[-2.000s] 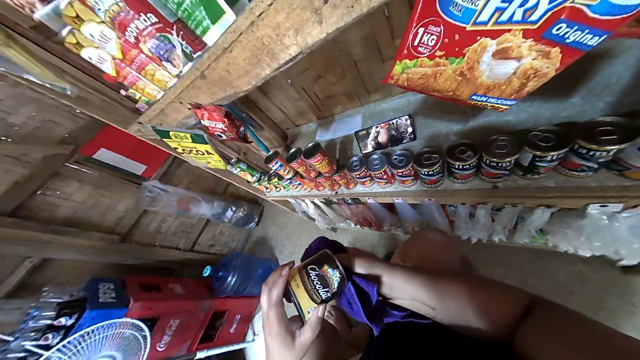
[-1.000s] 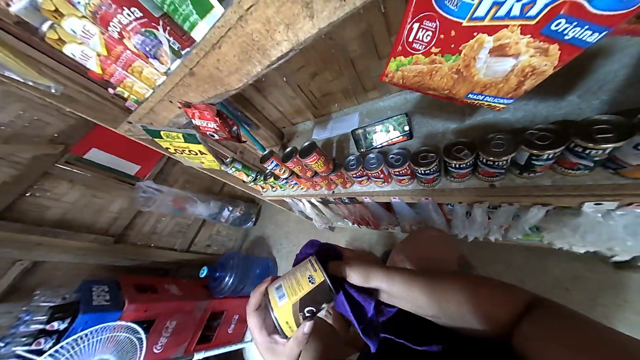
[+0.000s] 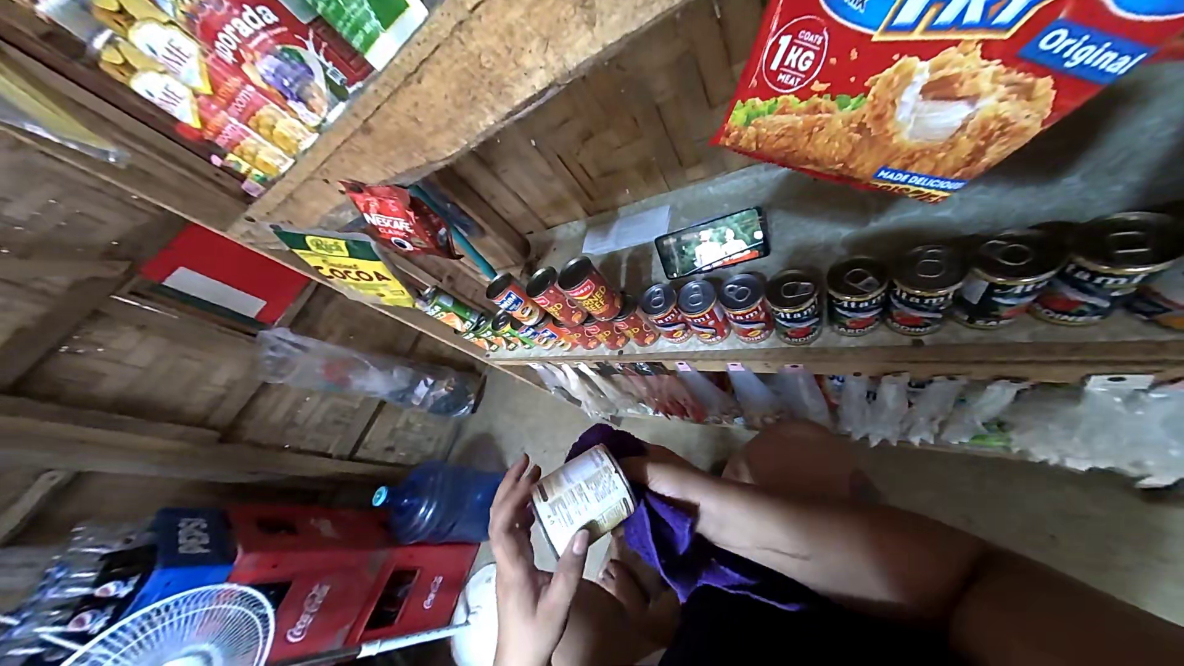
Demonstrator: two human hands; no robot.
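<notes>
A small can with a pale printed label (image 3: 585, 499) is tilted between my hands at the lower middle. My left hand (image 3: 532, 564) grips its near side, the thumb on the label and the fingers behind its left edge. My right hand (image 3: 661, 476) holds a purple cloth (image 3: 666, 536) against the can's far end; most of its fingers are hidden by the cloth. Part of the cloth hangs down below the wrist.
Sardine cans (image 3: 856, 296) and corned beef cans (image 3: 587, 287) line a wooden shelf (image 3: 832, 359), a lit phone (image 3: 712, 242) behind them. Packets hang above and below. Red crates (image 3: 314, 573), a blue water jug (image 3: 444, 502) and a white fan (image 3: 185, 634) stand at lower left.
My left hand has turned the can, so that its dark and yellow label side has given way to a pale printed side. The purple cloth stays in my right hand.
</notes>
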